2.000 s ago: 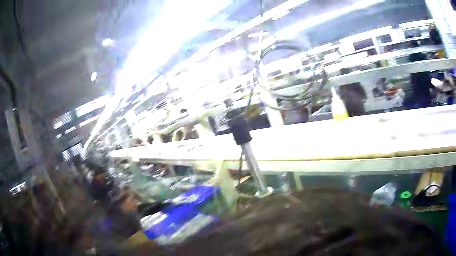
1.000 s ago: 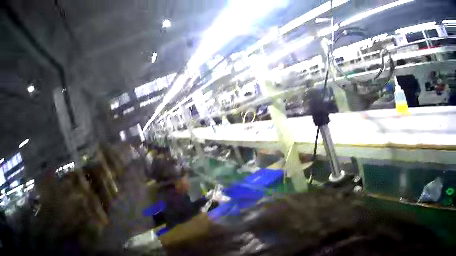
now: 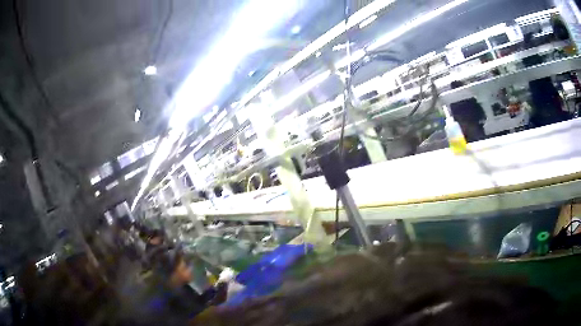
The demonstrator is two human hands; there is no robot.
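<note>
Neither my left hand nor my right hand can be seen. A blurred dark brown mass (image 3: 382, 290) fills the bottom centre; I cannot tell what it is, and it hides what lies below. A bright blue bin (image 3: 271, 270) shows just left of it. A silver metal rod (image 3: 353, 216) with a black block (image 3: 332, 169) stands tilted behind the dark mass. A squeeze bottle (image 3: 456, 137) with yellow-orange liquid stands on the long white shelf (image 3: 414, 181).
A crumpled clear plastic bag (image 3: 515, 240) lies beside a green spool (image 3: 542, 242) under the shelf at right. Black cable loops (image 3: 408, 105) hang above the shelf. Blurred people (image 3: 181, 270) are at lower left. A pale post (image 3: 290, 181) rises beside the rod.
The view swung left, then back right. Over the last second the shelf, bottle, rod and blue bin have shifted left in the picture, and the green spool has come fully into view.
</note>
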